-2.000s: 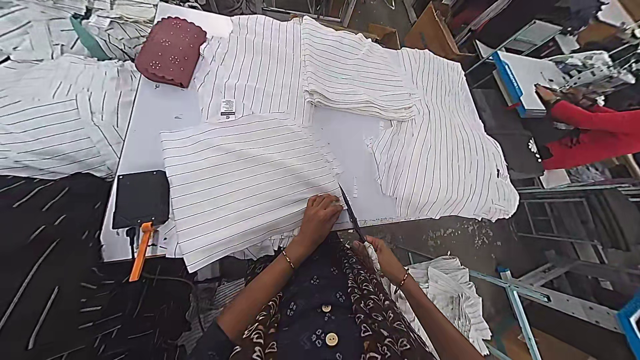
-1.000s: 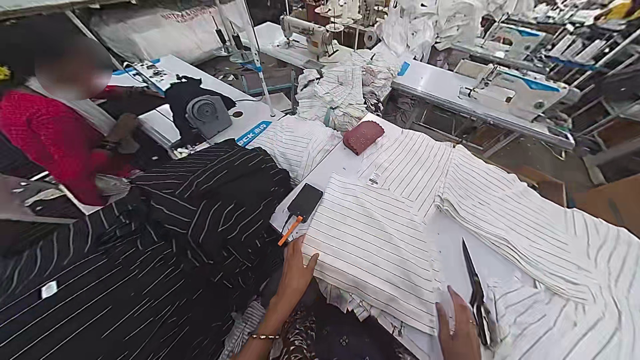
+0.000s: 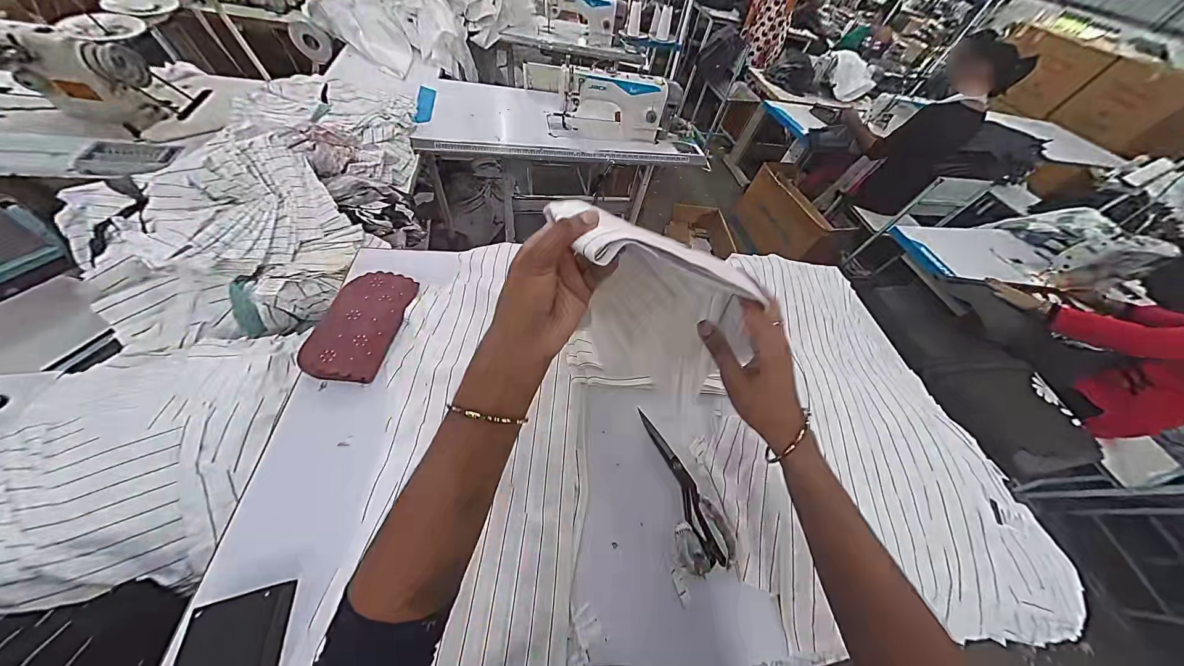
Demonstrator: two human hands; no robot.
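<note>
My left hand (image 3: 546,287) grips one end of a raised white fabric piece (image 3: 657,254), its thumb on the folded edge. At the fabric's other end is my right hand (image 3: 758,361), fingers spread and fingertips at the edge; blur hides whether they pinch it. Below, fabric shears (image 3: 689,499) lie on the white table (image 3: 629,555), their handles partly wrapped. Striped white cloth (image 3: 527,518) is spread left of the shears, and more striped cloth (image 3: 869,416) lies on the right. A maroon scalloped case (image 3: 358,328) rests on the table at the left.
Piled striped garments (image 3: 231,203) stand at the left. A sewing machine (image 3: 615,102) sits on a table ahead, with cardboard boxes (image 3: 786,213) right of it. One person in dark clothes (image 3: 934,139) is at the back right; another's red sleeve (image 3: 1110,333) shows at the right edge.
My hands have risen from the table area, with white fabric now lifted between them. The shears, in my right hand two seconds ago, lie on the table. The view has swung markedly.
</note>
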